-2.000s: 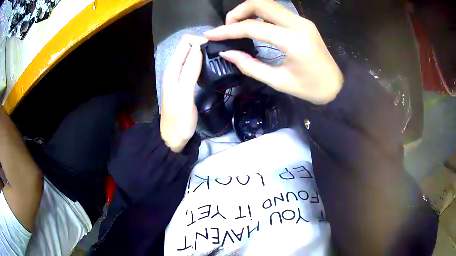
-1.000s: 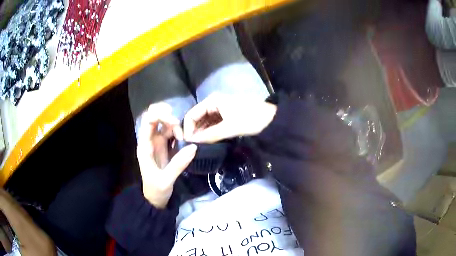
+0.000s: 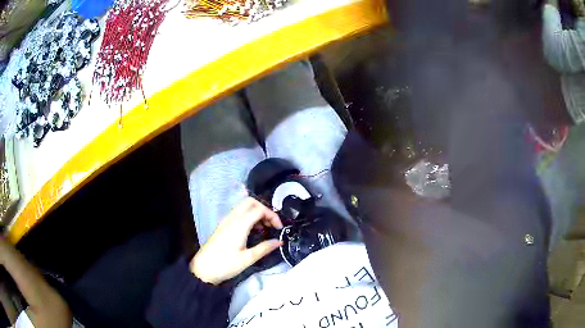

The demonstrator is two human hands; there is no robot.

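Several black units lie on the grey-trousered lap. At the back is a rounded black housing (image 3: 272, 172) with a thin dark red wire beside it. In front of it is a black part with a white curved piece (image 3: 290, 194). A glossy round black unit (image 3: 314, 240) lies nearest the white shirt. My left hand (image 3: 238, 245) is at its left rim, fingers curled and thumb apart from the index finger; whether it pinches something small is unclear. My right hand is out of the picture; only its dark, blurred sleeve (image 3: 449, 211) shows.
A white table with a yellow edge (image 3: 211, 83) curves across the upper left. It bears black-and-white components (image 3: 51, 77), red leads (image 3: 131, 51) and orange-yellow leads (image 3: 234, 8). Clear crumpled plastic (image 3: 428, 178) lies right of the lap. A person's arm (image 3: 35, 285) shows lower left, another person upper right.
My right hand has left the lap and gone out of view. My left hand has moved down and right to the glossy unit. The view shows more of the table, and the housings are uncovered.
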